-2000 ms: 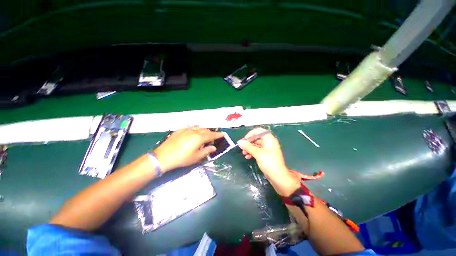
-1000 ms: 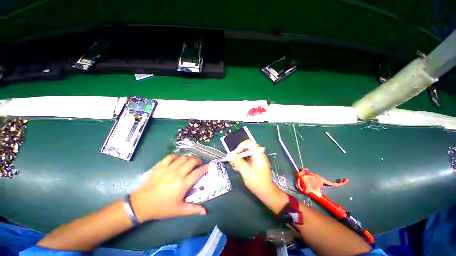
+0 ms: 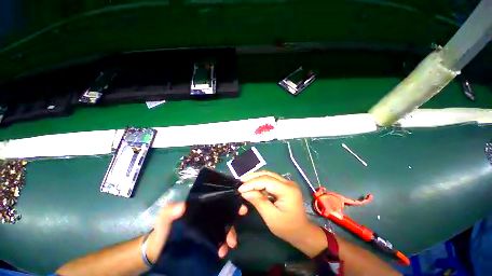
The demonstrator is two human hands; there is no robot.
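My left hand (image 3: 164, 225) holds a phone mid-frame (image 3: 213, 207) from below, its glossy black screen side up and tilted. The fingers show at both its edges. My right hand (image 3: 278, 204) is at its upper right corner, with thin tweezers (image 3: 218, 192) in its fingers lying across the black surface. Whether the tips touch the surface is unclear. A dark pad with a white border (image 3: 246, 162) lies flat just above my right hand. A pile of tiny dark and gold pieces (image 3: 207, 155) lies left of the pad, beside crumpled clear film.
An open phone unit (image 3: 128, 161) lies left, against the white strip (image 3: 189, 135). An orange-red air blow gun (image 3: 345, 211) and a thin pale rod (image 3: 354, 154) lie right. A second pile (image 3: 11, 191) is far left. Phone units (image 3: 298, 81) and a black tray (image 3: 145, 89) are on the belt.
The phone has been lifted off the mat and turned from its silver inside to its black side. My left hand has gone from resting on it to holding it. The dark pad lies free of my right hand.
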